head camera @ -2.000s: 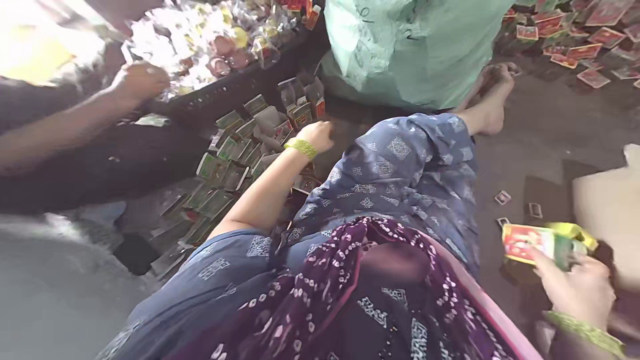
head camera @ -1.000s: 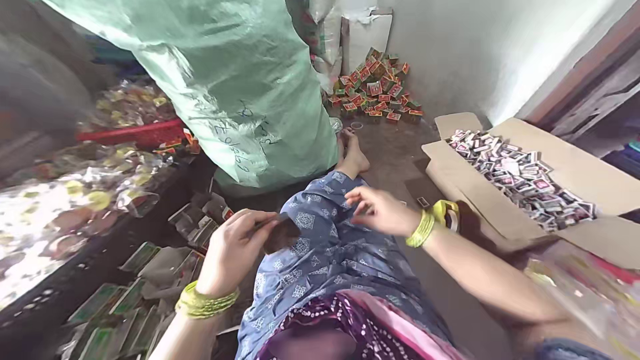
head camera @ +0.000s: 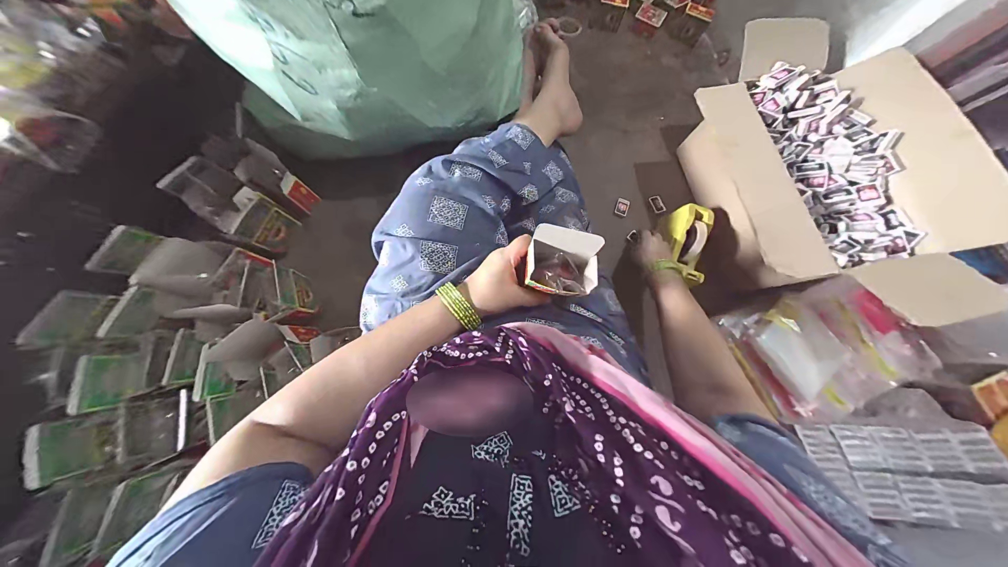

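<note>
My left hand (head camera: 504,277) holds a small printed carton (head camera: 561,264) over my lap, its white flap up and something in clear plastic wrap inside. My right hand (head camera: 650,250) is down at the floor, beside a yellow tape dispenser (head camera: 690,242). Its fingertips are by a small dark matchbox-like piece (head camera: 632,235); whether they grip it is unclear. Two more small boxes (head camera: 622,207) (head camera: 657,205) lie on the floor just beyond.
Right: a cardboard box (head camera: 740,181) of small boxes, plastic packets (head camera: 827,346) and wrapped stacks (head camera: 906,465). Left: many open cartons (head camera: 110,378). Ahead: a large green sack (head camera: 378,71), my bare foot (head camera: 555,94) and printed cartons (head camera: 650,16).
My right hand has moved from above my lap down to the floor by the tape dispenser. The carton in my left hand now shows its open top. The view has shifted.
</note>
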